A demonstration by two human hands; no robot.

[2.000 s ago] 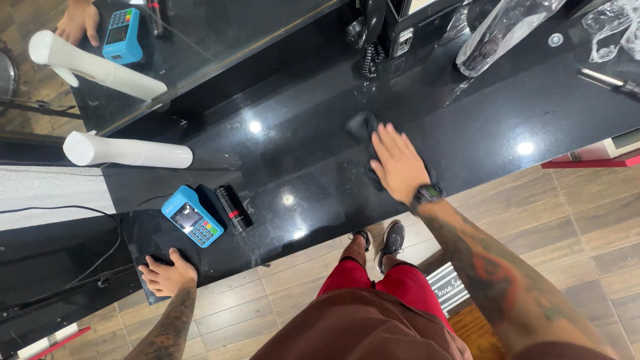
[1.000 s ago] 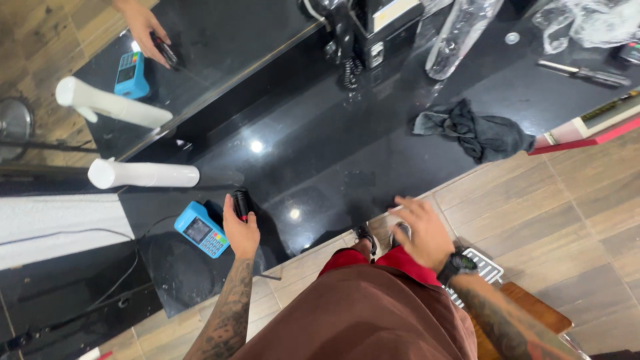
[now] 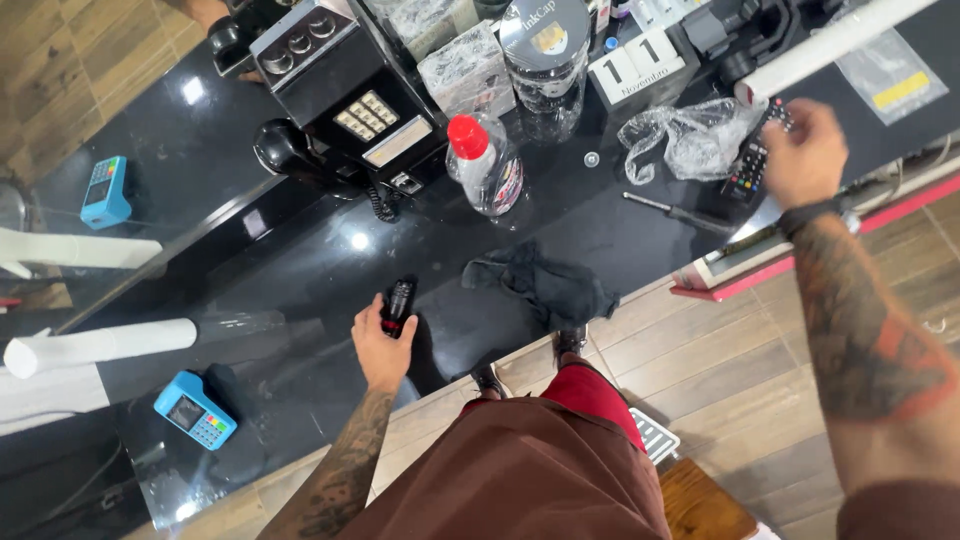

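Note:
My left hand (image 3: 384,341) holds a small black cylinder with a red band (image 3: 398,306) between thumb and fingers, over the glossy black counter (image 3: 300,405). At the right, my right hand (image 3: 806,154) has its fingers at a black remote control (image 3: 750,154); whether it grips the remote is not clear. A crumpled dark cloth (image 3: 551,285) lies near the counter's front edge, between the hands. Left of my left hand is a blue card terminal (image 3: 195,411). A screwdriver-like tool (image 3: 675,211) rests left of the remote, beside crumpled clear plastic (image 3: 686,142).
A black vintage-style telephone (image 3: 360,112) stands at the back, with a red-capped clear bottle (image 3: 486,169) beside it. Behind are a large lidded jar (image 3: 545,60), a block calendar (image 3: 637,67) and plastic-wrapped boxes (image 3: 469,71). A white paper roll (image 3: 105,345) lies at left; a mirror reflects the counter.
My right hand has left the cloth it was wiping over and is now at the remote control. My left hand, once flat on the counter, took up the black cylinder and has moved right. The view has shifted right.

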